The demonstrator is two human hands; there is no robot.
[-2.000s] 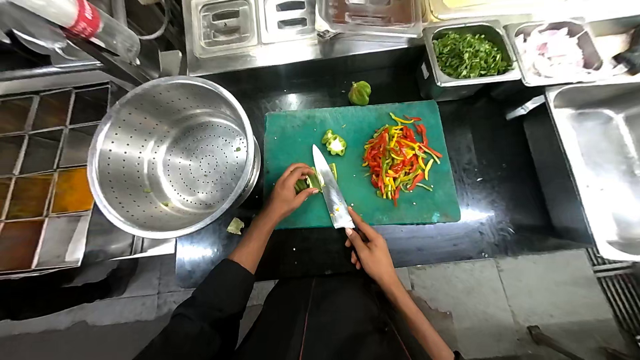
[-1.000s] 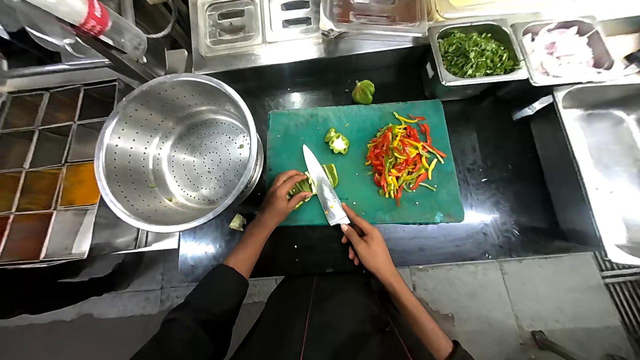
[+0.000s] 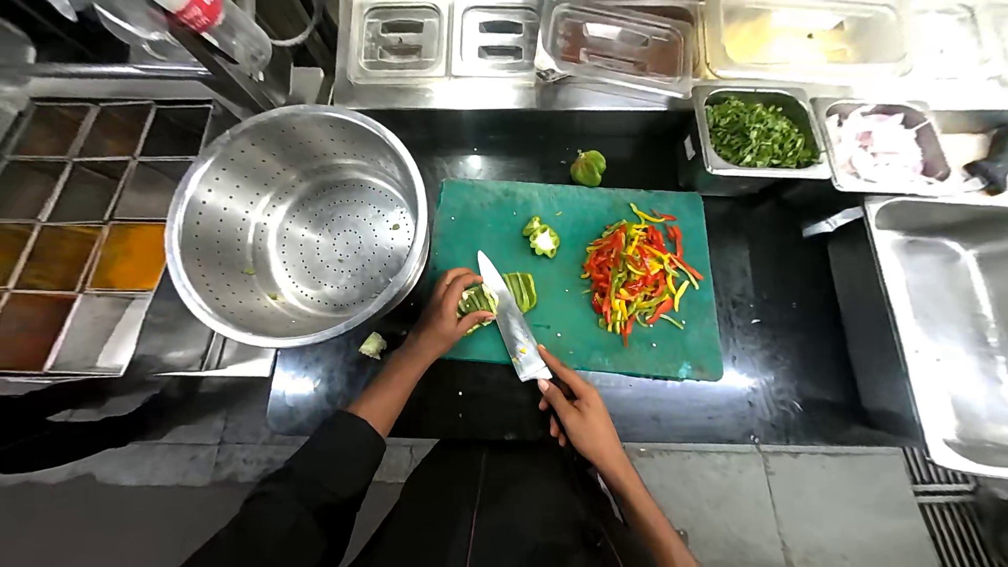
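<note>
My right hand (image 3: 575, 405) grips the dark handle of a chef's knife (image 3: 512, 323), its blade angled up and left over the green cutting board (image 3: 630, 358). Left of the blade, my left hand (image 3: 453, 311) holds a piece of green bell pepper (image 3: 476, 302) between fingers and thumb. Cut green pepper strips (image 3: 520, 291) lie just right of the blade. A green pepper core (image 3: 542, 238) rests above them. At the board's right is a pile of red, yellow and green pepper strips (image 3: 634, 276). A green pepper top piece (image 3: 587, 168) lies behind the board.
A large perforated steel colander (image 3: 295, 224) stands left of the board, with a pale scrap (image 3: 372, 345) by its base. Spice compartments (image 3: 126, 256) are at far left. Pans of chopped greens (image 3: 760, 134) and sliced onion (image 3: 882, 146) stand back right, above a steel basin (image 3: 953, 315).
More green pepper strips now lie to the right of the blade than two seconds ago. The knife and both hands stay in nearly the same area of the board.
</note>
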